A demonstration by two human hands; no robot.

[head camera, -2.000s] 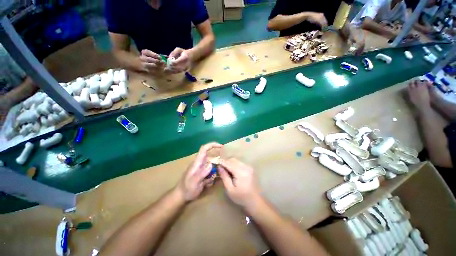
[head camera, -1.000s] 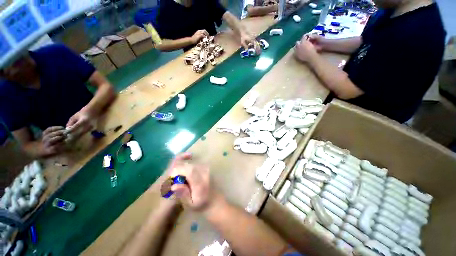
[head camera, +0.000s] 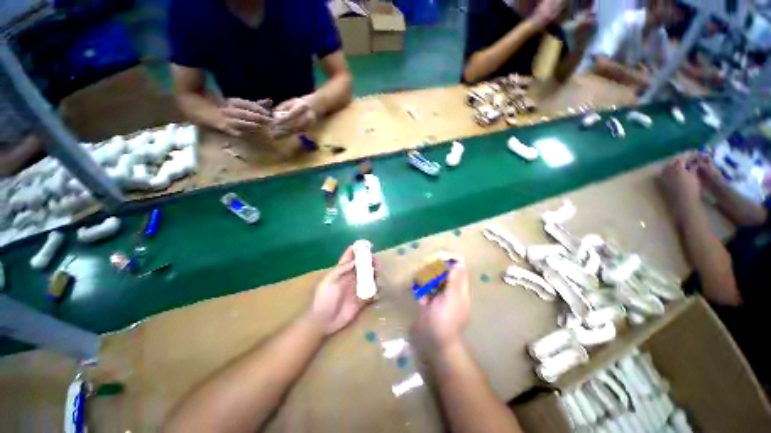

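Observation:
My left hand point(head camera: 338, 296) holds a white curved shell point(head camera: 364, 269) upright between thumb and fingers, over the bench near the belt's edge. My right hand point(head camera: 446, 309) holds a blue battery point(head camera: 431, 285) with an orange-brown circuit board point(head camera: 430, 271) on it, a little to the right of the shell. The two pieces are apart. Shiny clear scraps point(head camera: 407, 384) lie on the brown bench between my forearms.
A pile of white shells point(head camera: 583, 275) lies at right, beside an open cardboard box point(head camera: 702, 347) of shells. The green belt point(head camera: 292, 245) crosses ahead carrying shells and blue parts. A part-built unit point(head camera: 76, 406) lies at lower left. People sit opposite and at right.
The view has swung back left from the box. My hands, earlier close together around the blue piece, are now apart. A white shell now shows in my left hand.

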